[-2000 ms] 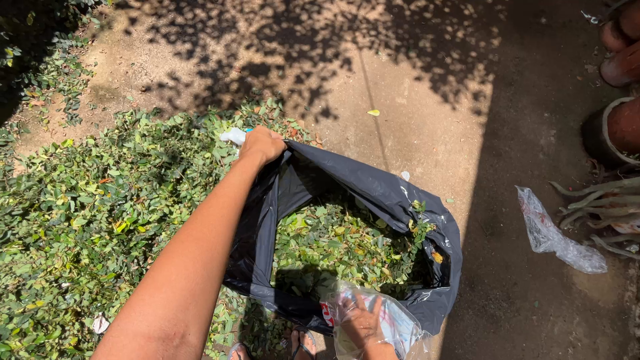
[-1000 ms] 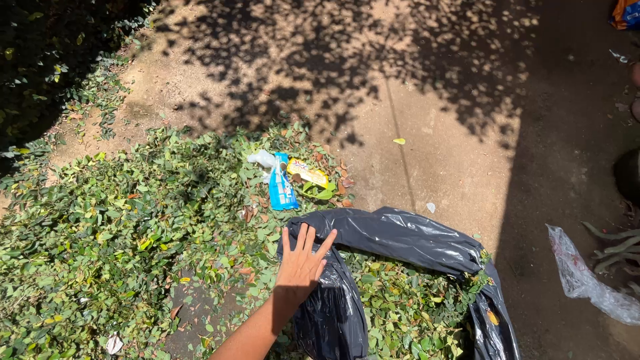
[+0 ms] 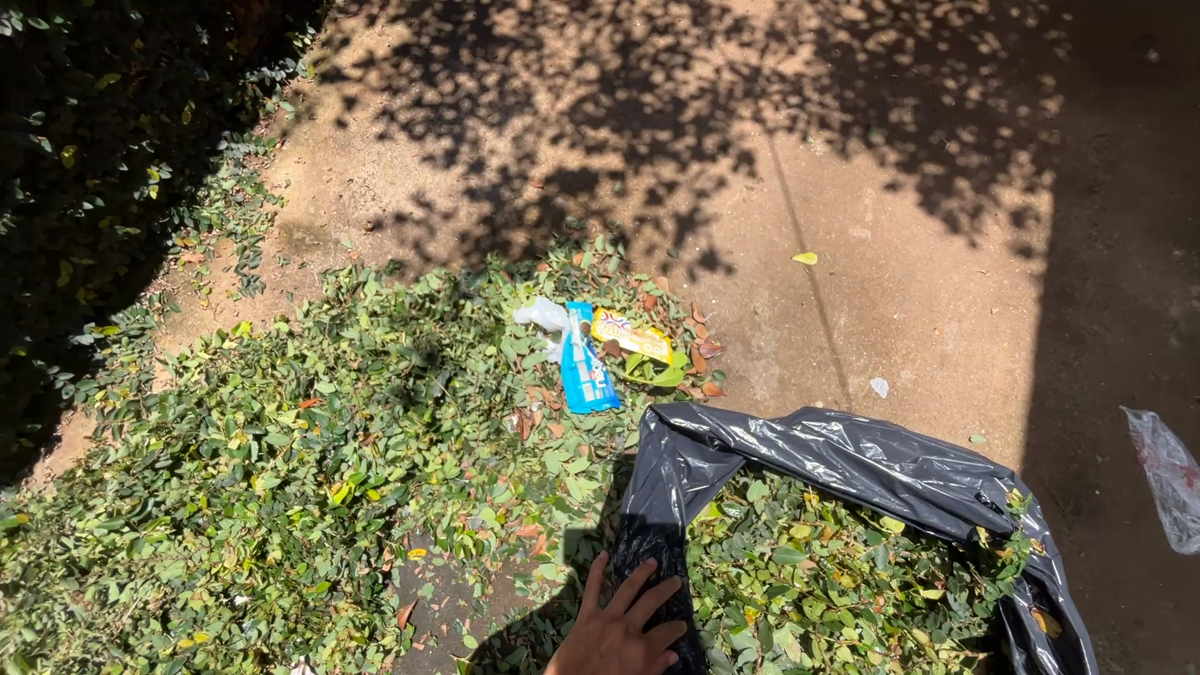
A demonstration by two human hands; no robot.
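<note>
A black plastic garbage bag lies with its mouth open at the lower right, green leaf clippings inside it. My left hand is at the bottom edge of the view, fingers spread against the bag's left side. Left of the bag spreads a heap of cut leaves. On the heap's upper right edge lie a blue wrapper, a yellow wrapper and a crumpled white plastic piece. My right hand is out of view.
A clear plastic bag lies on shaded ground at the right edge. Dark leafy growth borders the upper left. A small white scrap and a single yellow leaf rest on the bare ground.
My left hand has let go of the bag's rim and moved down along its left side. My right hand, earlier at the bag's near side with clear plastic, has left the view.
</note>
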